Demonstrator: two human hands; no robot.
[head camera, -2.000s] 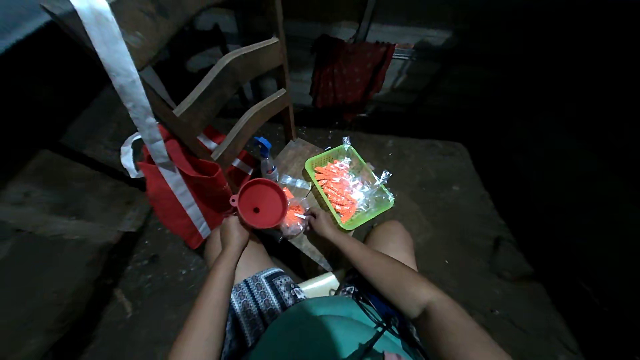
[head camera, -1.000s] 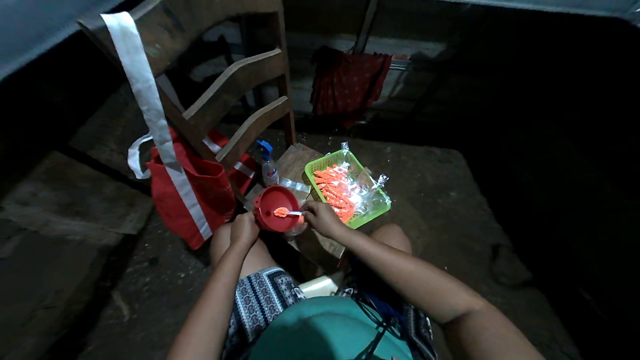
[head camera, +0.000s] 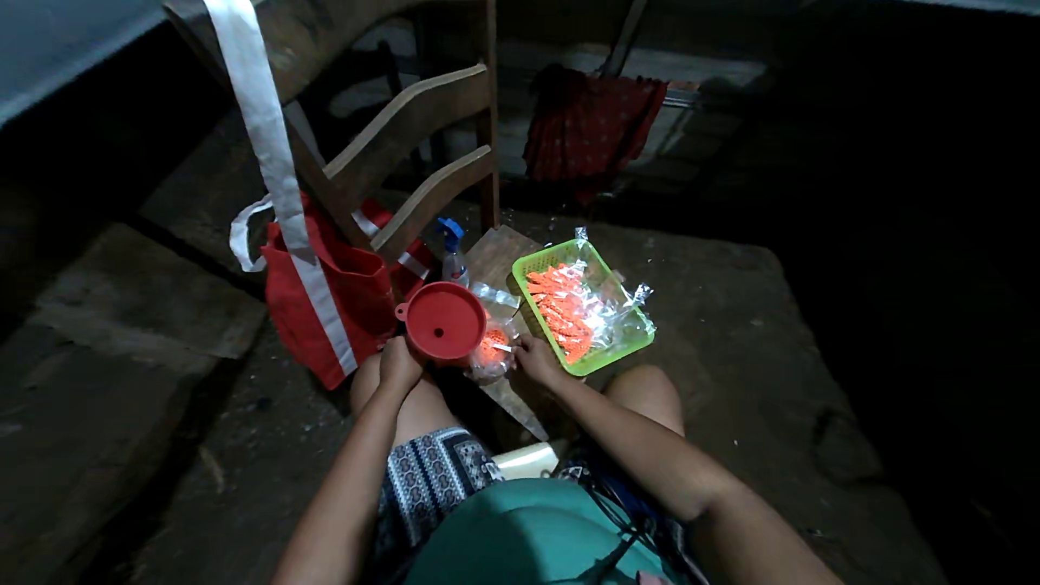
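My left hand (head camera: 400, 366) grips a red plastic funnel (head camera: 455, 313) near its rim; its wide mouth faces up, and a dark hole shows inside. On the right, my right hand (head camera: 536, 359) holds a small white-handled spoon (head camera: 502, 348) over a clear plastic bag (head camera: 487, 370) with bright orange contents. The spoon's bowl is hard to make out against the orange. Close beside my right hand, a green plastic basket (head camera: 605, 370) holds orange-filled narrow packets (head camera: 561, 313) and crumpled clear plastic (head camera: 613, 321).
A wooden chair (head camera: 435, 191) stands ahead, with a red bag (head camera: 325, 301) with white straps hanging on its left. A spray bottle with a blue head (head camera: 453, 256) is behind the funnel. Red cloth (head camera: 597, 126) hangs at the back.
A second ago the spoon held orange stuff over the funnel; now it is at the bag to the right of the funnel. The funnel has moved up a little.
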